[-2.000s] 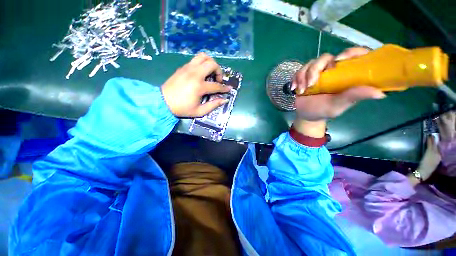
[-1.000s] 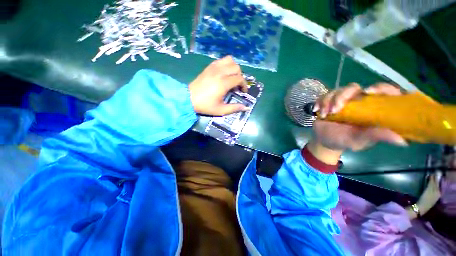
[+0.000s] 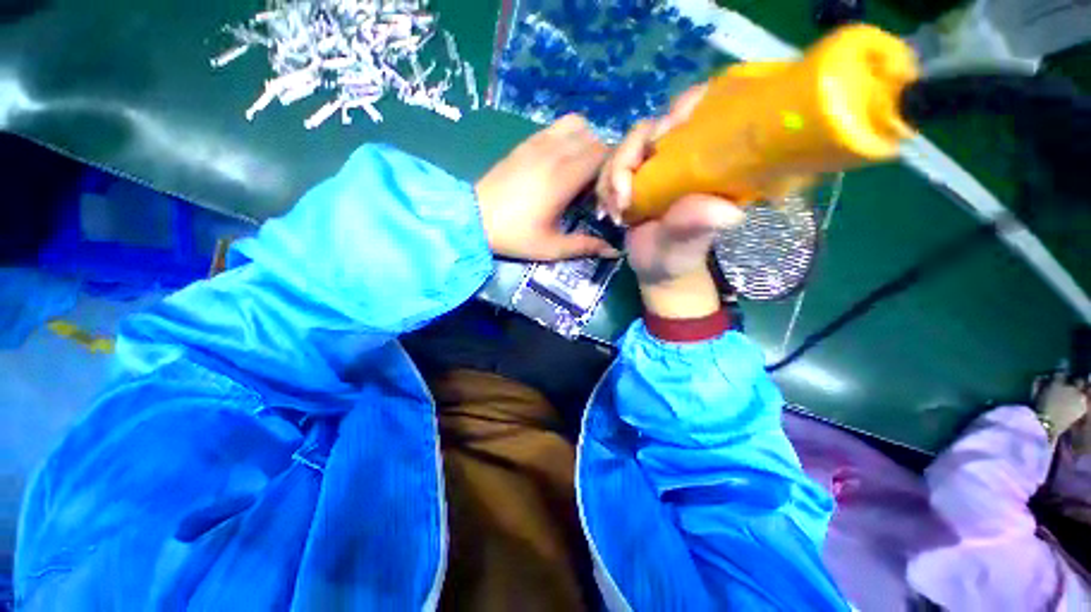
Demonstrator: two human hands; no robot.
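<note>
My left hand (image 3: 544, 191) rests on the upper part of a phone unit (image 3: 565, 291) lying on the green mat, fingers curled over it and thumb along its face. My right hand (image 3: 670, 227) is closed round a thick yellow-orange electric screwdriver (image 3: 766, 120), right beside my left hand. The screwdriver's front end is over the unit's upper part; its tip is hidden by my hands. The round silver dotted tray (image 3: 772, 249) lies just right of my right hand, partly covered by it.
A pile of white slivers (image 3: 347, 57) lies at the upper left. A clear bag of blue pieces (image 3: 598, 57) lies beyond my hands. A white rail (image 3: 999, 221) and a black cord run at the right. A person in a pink smock (image 3: 993, 496) sits at the lower right.
The screwdriver and my right hand have moved left from the round tray to the phone unit, beside my left hand. The view has shifted, and my left hand still rests on the unit.
</note>
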